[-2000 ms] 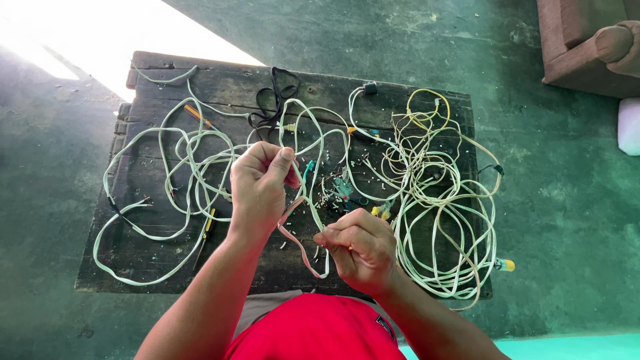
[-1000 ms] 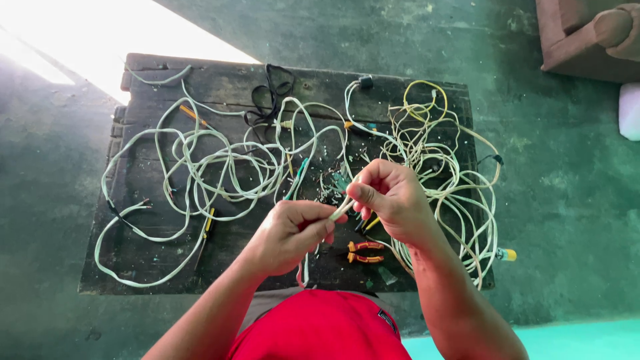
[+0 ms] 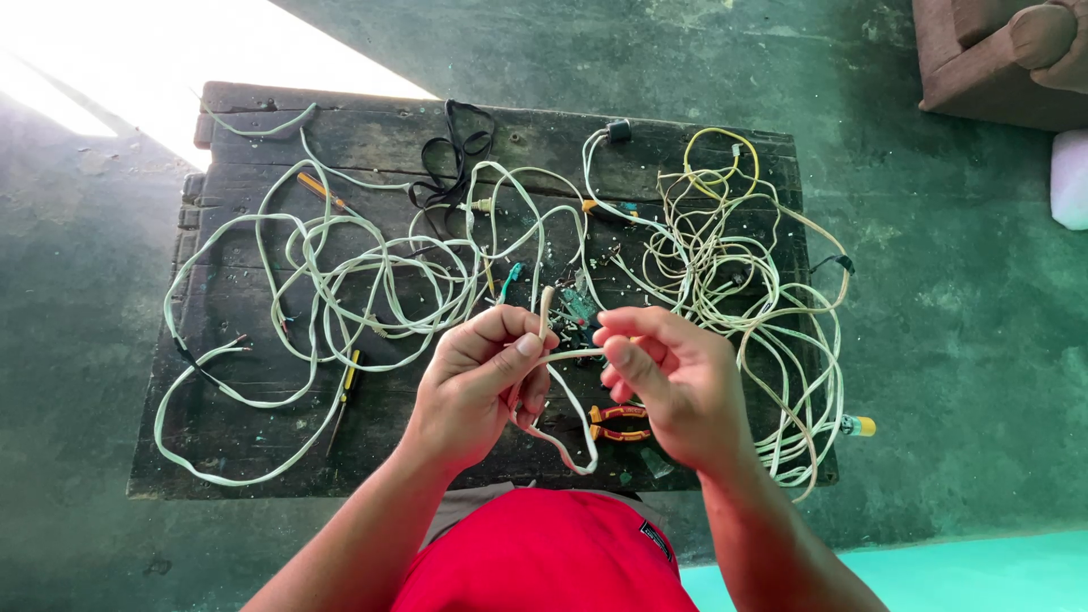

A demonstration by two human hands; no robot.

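Between its thumb and fingers, my left hand grips a white electrical cable, one end pointing up and another part running right. Close beside it is my right hand, fingers curled and apart; whether its fingertips touch the cable's right part is hard to tell. The cable loops down below my left hand. Red and yellow pliers lie partly behind my right hand. Small debris and a green piece lie just beyond my hands.
Coiled white cables cover the left of the dark wooden table; a tangle of wires lies right. A yellow-handled screwdriver, an orange-handled tool and a black strap lie there. A brown sofa stands upper right.
My right hand was close against my left at the cable one second ago; it has moved right and its fingers have parted. The pliers, mostly hidden two seconds ago, show beside my right hand.
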